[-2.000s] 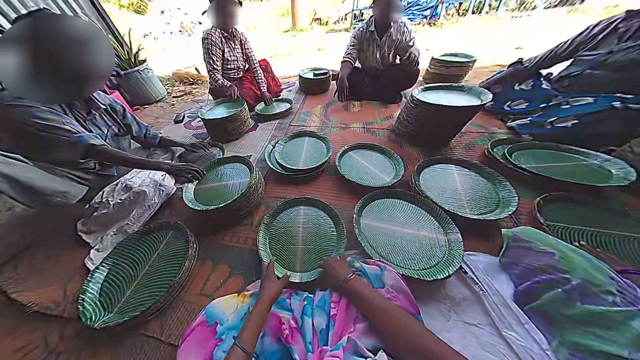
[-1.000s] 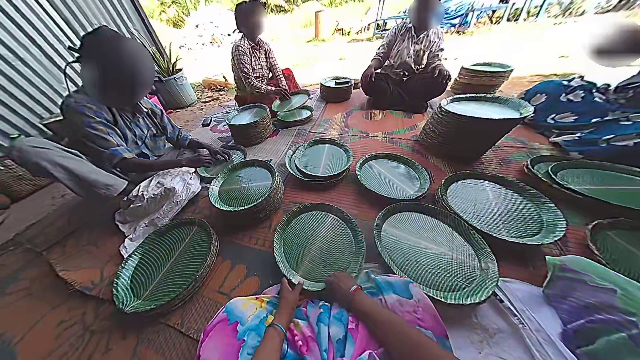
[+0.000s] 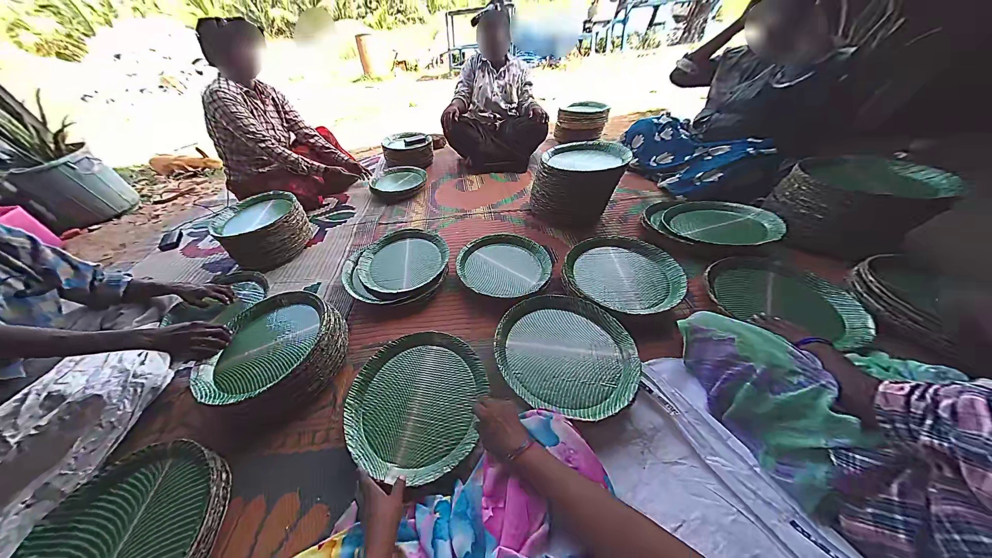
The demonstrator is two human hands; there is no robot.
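Note:
A round green leaf-patterned plate [image 3: 415, 407] with a crimped rim tilts up in front of my lap. My left hand [image 3: 381, 496] grips its bottom rim, the thumb lying on the plate's face. On its lower right edge, my right hand [image 3: 502, 428] holds the rim with closed fingers; a thin bracelet circles that wrist. Just right of it lies another green plate [image 3: 567, 356] on the mat. Whether more plates sit under the held one is hidden.
Stacks of green plates [image 3: 267, 349] stand on the patterned mat [image 3: 318, 434]. Co-workers sit around: a person in a checked shirt [image 3: 252, 124], one in a pale shirt [image 3: 494, 93], others at both sides. White sheeting [image 3: 697, 465] lies right of my lap, beside a green and purple cloth [image 3: 759, 387].
The view has swung to the right. My right hand has moved up the held plate's right edge from near its bottom. The person in the checked shirt no longer holds a plate.

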